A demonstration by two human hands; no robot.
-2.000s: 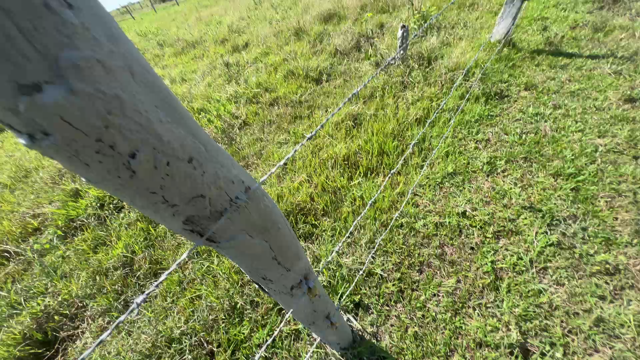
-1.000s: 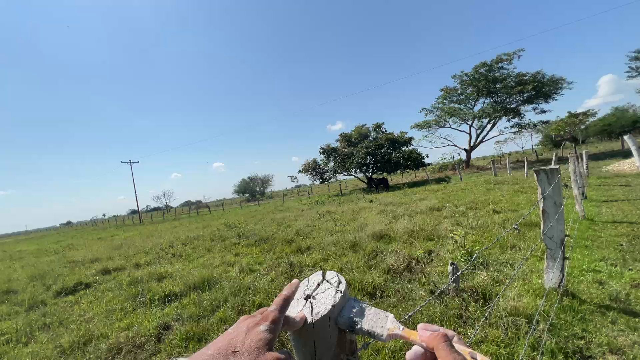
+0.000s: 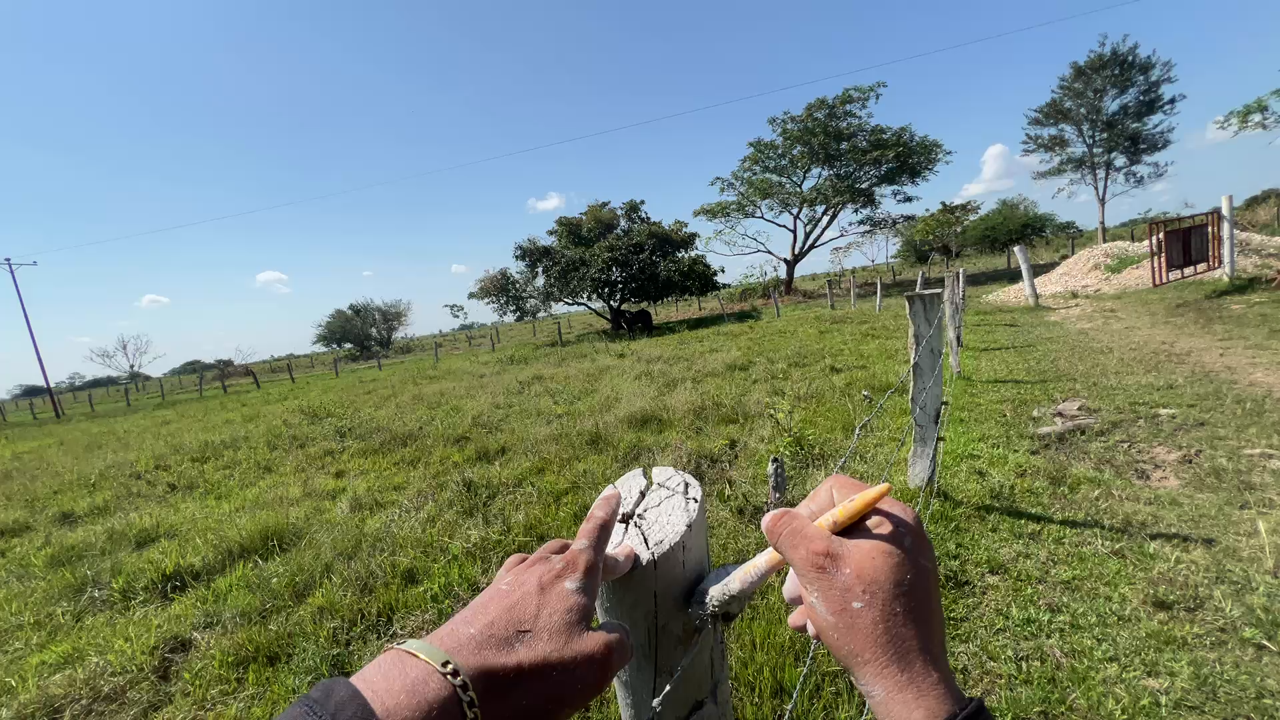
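A wooden fence post (image 3: 665, 580), coated whitish and cracked across its top, stands upright at the lower middle. My left hand (image 3: 545, 620) rests against its left side, index finger and thumb at the edge of the top. My right hand (image 3: 870, 590) grips the yellowish handle of a paintbrush (image 3: 765, 568), whose paint-caked bristles touch the post's right side. Barbed wire (image 3: 865, 420) runs from beside the post to another weathered post (image 3: 925, 390) farther off. Whitish specks mark both hands. The wire directly behind the brush and right hand is partly hidden.
A short stub of wood (image 3: 776, 482) stands just beyond the near post. Farther right are stones or wood pieces (image 3: 1068, 415) on the grass, a gravel heap (image 3: 1090, 270) and a rusty metal gate (image 3: 1185, 248). A dark animal (image 3: 635, 322) is under a tree.
The view has swung up from the post's lower part and the grass. Since one second ago, the brush has moved from near the post's top edge to lower on its right side.
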